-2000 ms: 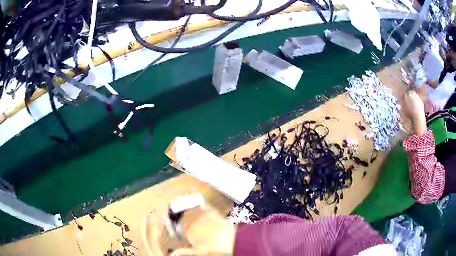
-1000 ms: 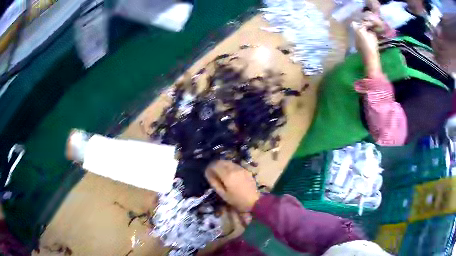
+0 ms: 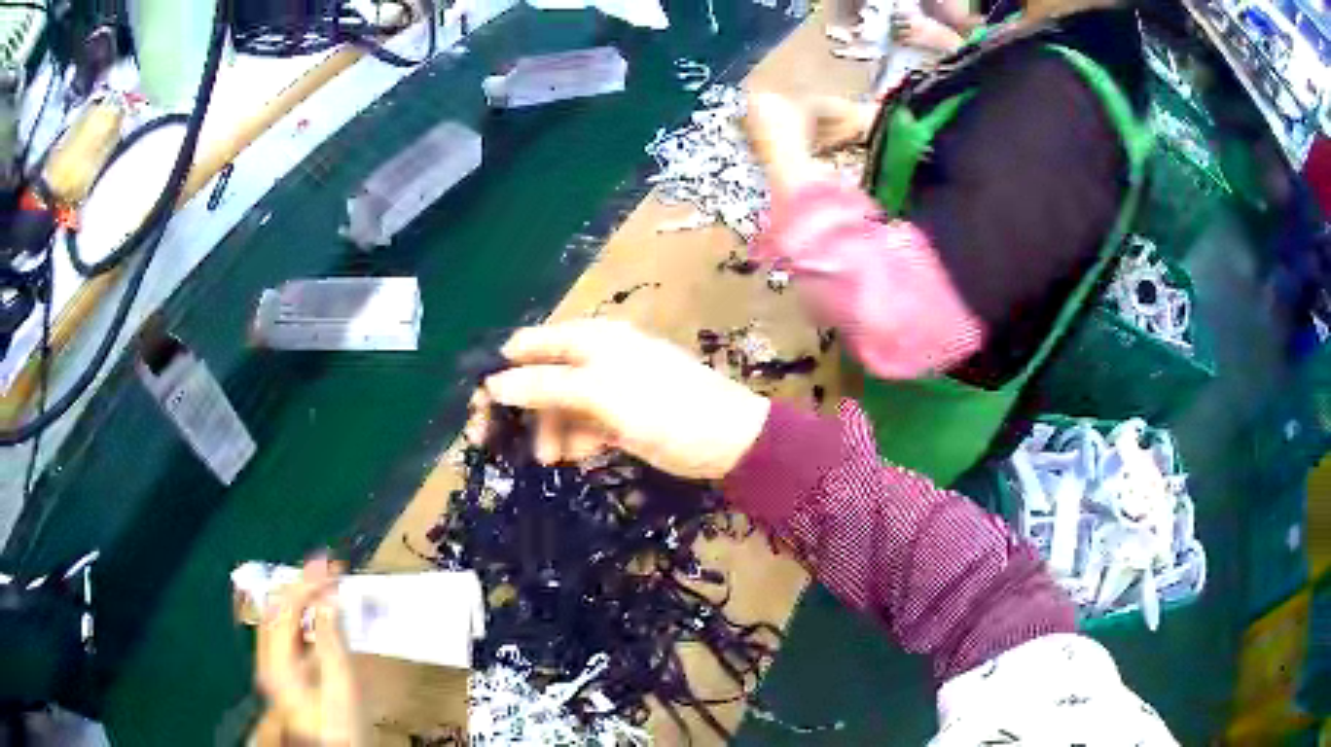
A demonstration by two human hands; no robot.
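Note:
My right hand reaches over the heap of black straps, with a small dark blurred piece at its fingertips. A slim white carton lies by the heap's near left side, pale flap end pointing left. My left hand is blurred and partly cut off by the bottom edge; its fingers lie around the carton's left end. A tangle of white cords lies just below the black heap at the bottom edge.
Several cartons lie on the green belt, one nearby with a dark end. A neighbouring worker's pink-red sleeve is close beyond my right forearm, beside a white heap. A green crate of white parts stands right.
The view has shifted. My right hand has moved from the heap's near edge to its far, belt side. My left hand has come into view at the carton's flap end.

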